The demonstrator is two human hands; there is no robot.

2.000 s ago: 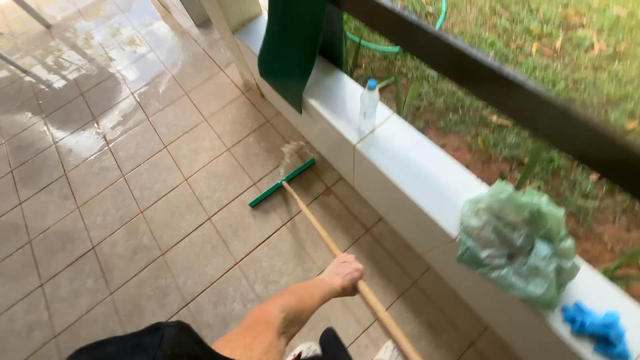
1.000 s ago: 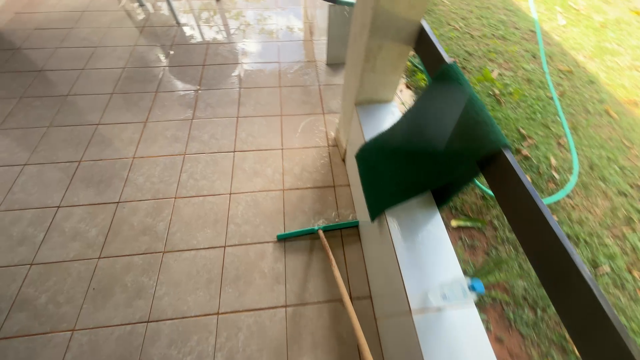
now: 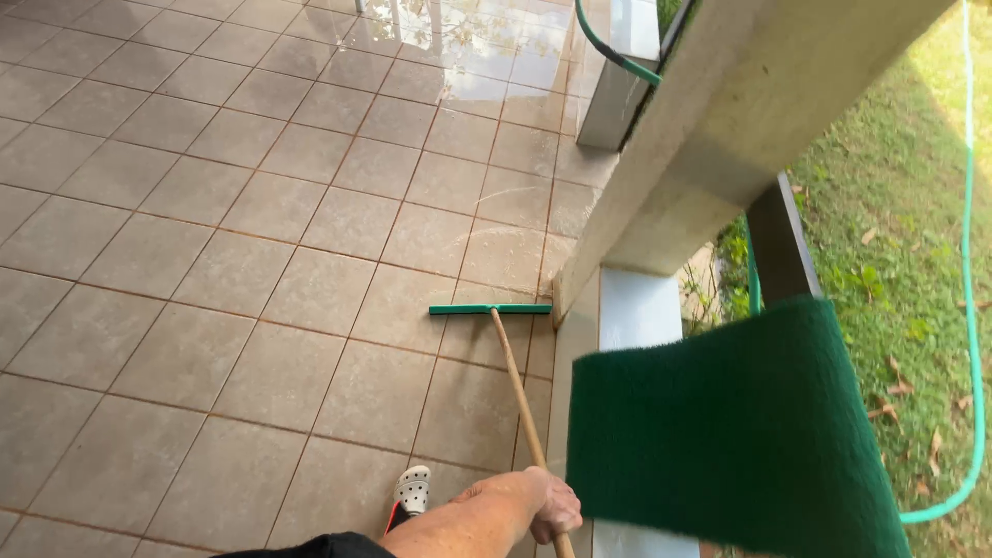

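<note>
My left hand [image 3: 555, 505] grips the wooden pole of a floor squeegee [image 3: 521, 387] near the bottom of the view, its arm reaching in from the lower left. The green squeegee head [image 3: 490, 309] lies flat on the tiled floor, its right end close to the foot of the pillar. Thin watery, foamy streaks [image 3: 504, 248] show on the tiles just beyond it. My right hand is out of view, and so is the pole's upper end.
A green mat [image 3: 697, 434] hangs over a dark rail [image 3: 783, 240] at the right, beside a low tiled wall [image 3: 639, 306] and a pillar [image 3: 697, 155]. Standing water [image 3: 496, 46] reflects light farther off. A green hose [image 3: 973, 310] lies on the grass. A white clog [image 3: 412, 488] is below.
The view has swung forward along the wall. The squeegee head now lies close to the pillar's foot; earlier it was farther back along the wall. The bottle and plastic bag have left the view.
</note>
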